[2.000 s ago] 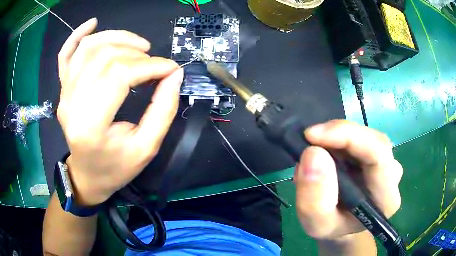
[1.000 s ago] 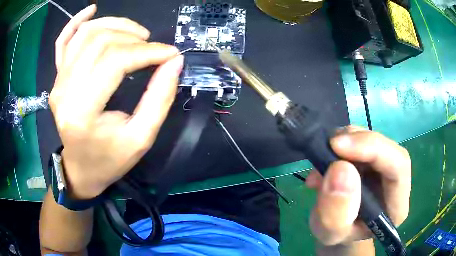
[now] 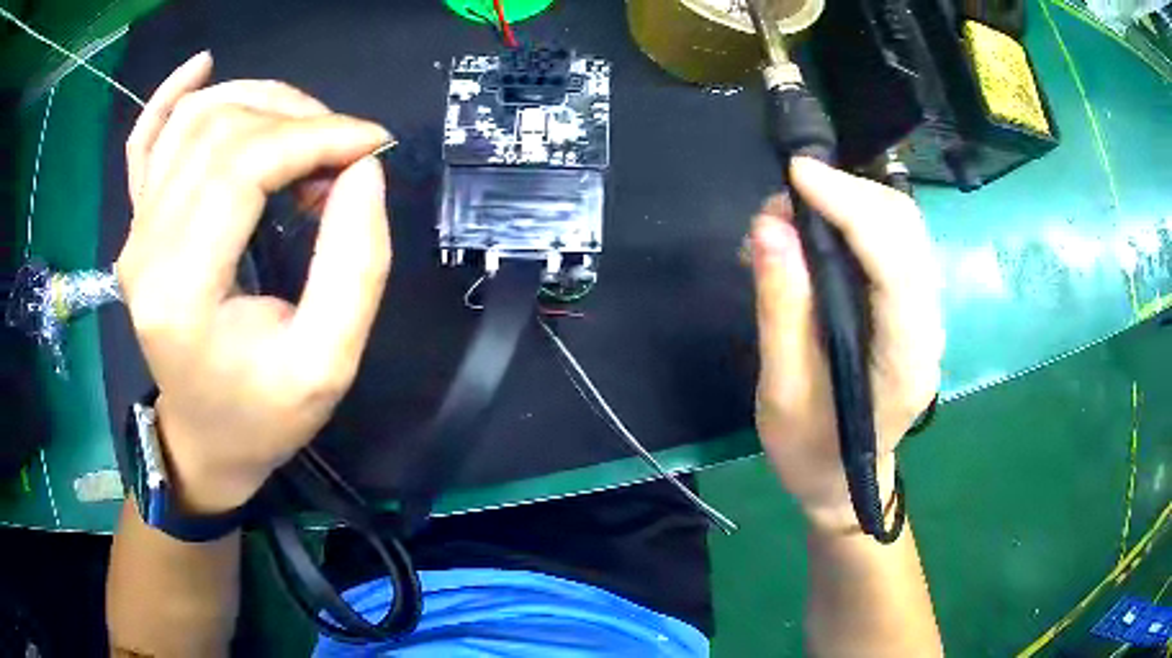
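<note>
The circuit board (image 3: 530, 122) lies on the black mat at the top end of the black device housing (image 3: 522, 208). A flat black cable (image 3: 482, 354) leaves the housing towards me. My left hand (image 3: 257, 244) pinches thin solder wire (image 3: 386, 147) left of the board, clear of it. My right hand (image 3: 842, 309) holds the soldering iron (image 3: 807, 129) by its black handle, its barrel pointing away from me at the tan tip-cleaning pot (image 3: 704, 52). The tip is at the top edge of the picture and cannot be made out.
The soldering station (image 3: 945, 97) with a yellow pad stands at the right. A green disc (image 3: 504, 7) is at the far edge. A clear shiny bundle (image 3: 64, 296) lies at the left. A thin lead wire (image 3: 630, 431) trails over the mat's near edge.
The iron has moved from beside the board up and right to the pot and now points away from me. My left hand has drawn the solder wire leftward, away from the board.
</note>
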